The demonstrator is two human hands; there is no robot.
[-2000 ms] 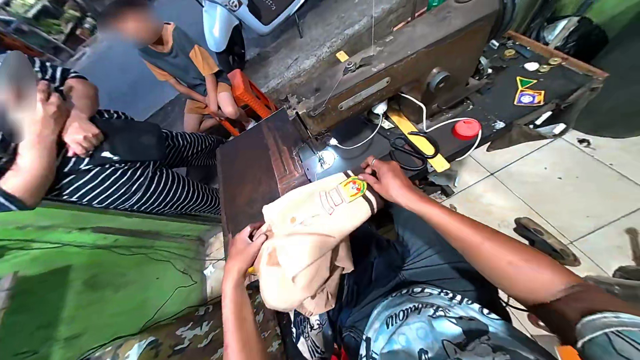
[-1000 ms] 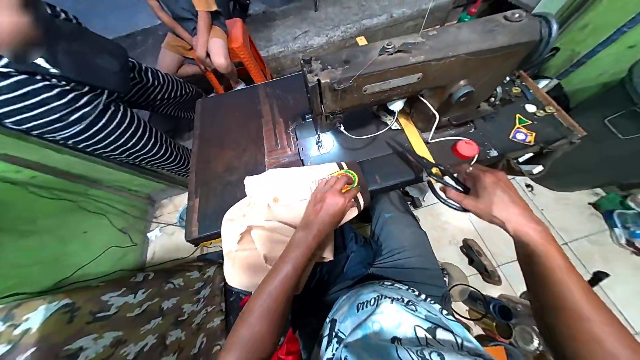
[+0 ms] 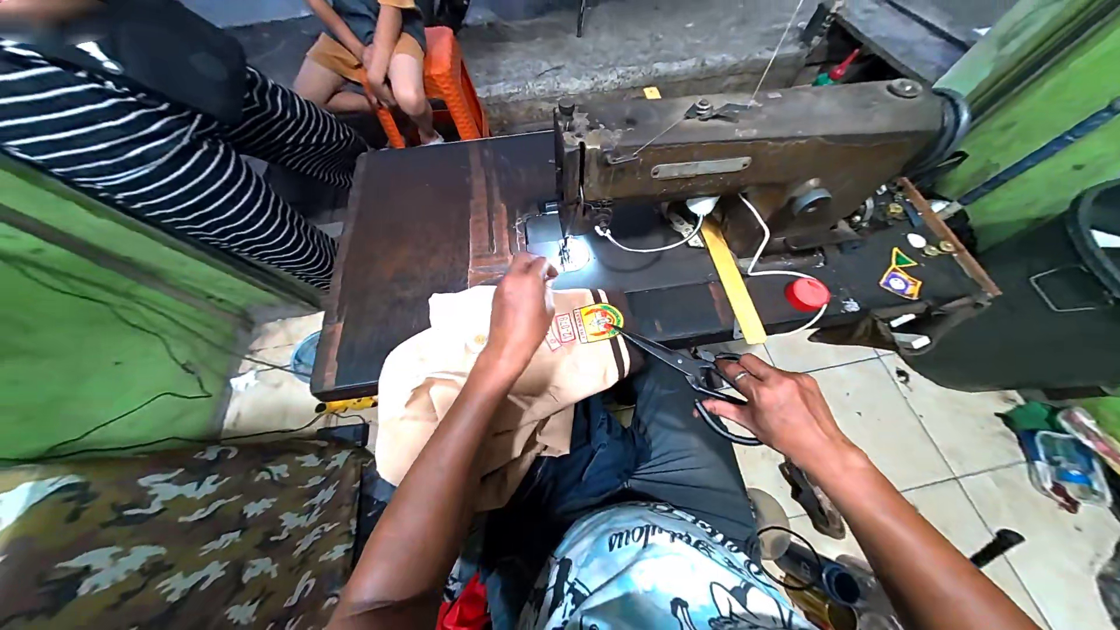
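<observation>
A beige shirt [image 3: 437, 376] lies over my lap and the front edge of the sewing table [image 3: 394, 227]. An embroidered patch [image 3: 600, 322] sits on it near a dark-striped edge. My right hand [image 3: 783, 411] grips black-handled scissors [image 3: 674, 359] by the loops, their tips at the patch's right side. My left hand [image 3: 522, 306] is raised over the cloth left of the patch, fingertips together near something small and whitish; whether it is held is unclear. Just beyond stands an old sewing machine [image 3: 752, 149], its lamp lit at the needle.
A yellow ruler [image 3: 733, 280], a red round lid [image 3: 806, 294], white cables and loose patches [image 3: 899, 278] lie on the table's right. A person in striped trousers [image 3: 175, 157] stands at left; another sits on an orange stool [image 3: 455, 83]. A dark bin [image 3: 1032, 306] stands at right.
My right hand, on the cloth two seconds ago, now holds the scissors, which lay on the table; their tips have come to the patch. My left hand has lifted off the patch toward the machine.
</observation>
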